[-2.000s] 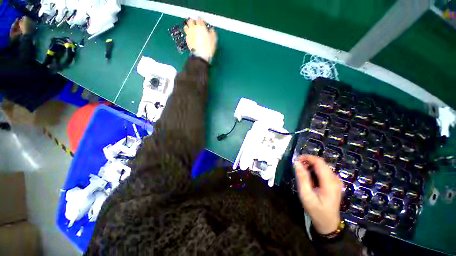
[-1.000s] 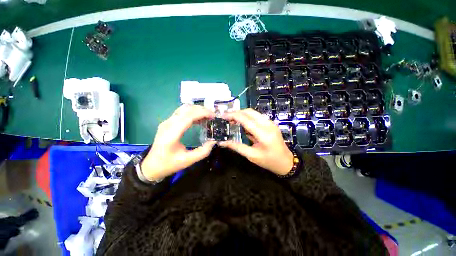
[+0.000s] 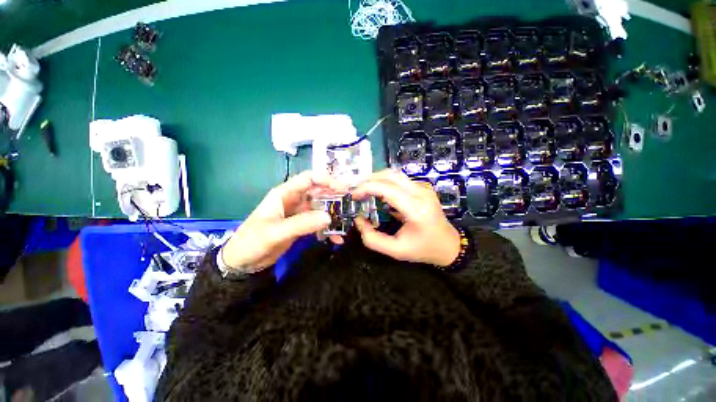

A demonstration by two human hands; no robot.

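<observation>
My left hand (image 3: 279, 224) and my right hand (image 3: 412, 220) are close together at the bench's near edge. My left hand holds a small dark camera module (image 3: 335, 212) with its fingers and thumb. My right fingers touch the module's right side and a small part there, too blurred to tell. The module is over the lower end of a white camera housing (image 3: 343, 161), whose arm points left. A dark lead (image 3: 351, 144) crosses the housing. The lower part of the housing is hidden by my hands.
A black blister tray (image 3: 502, 115) of modules is at right. A part-built white camera (image 3: 141, 163) stands at left, with loose dark modules (image 3: 137, 63) behind. A blue bin (image 3: 107, 275) of housings is below left. White cable (image 3: 377, 17) lies behind the tray; small wired parts (image 3: 663, 126) are far right.
My left hand came back from the loose modules and my right hand from the tray's near-left edge; they met over the housing. Since one second ago, the fingers have closed in around the module.
</observation>
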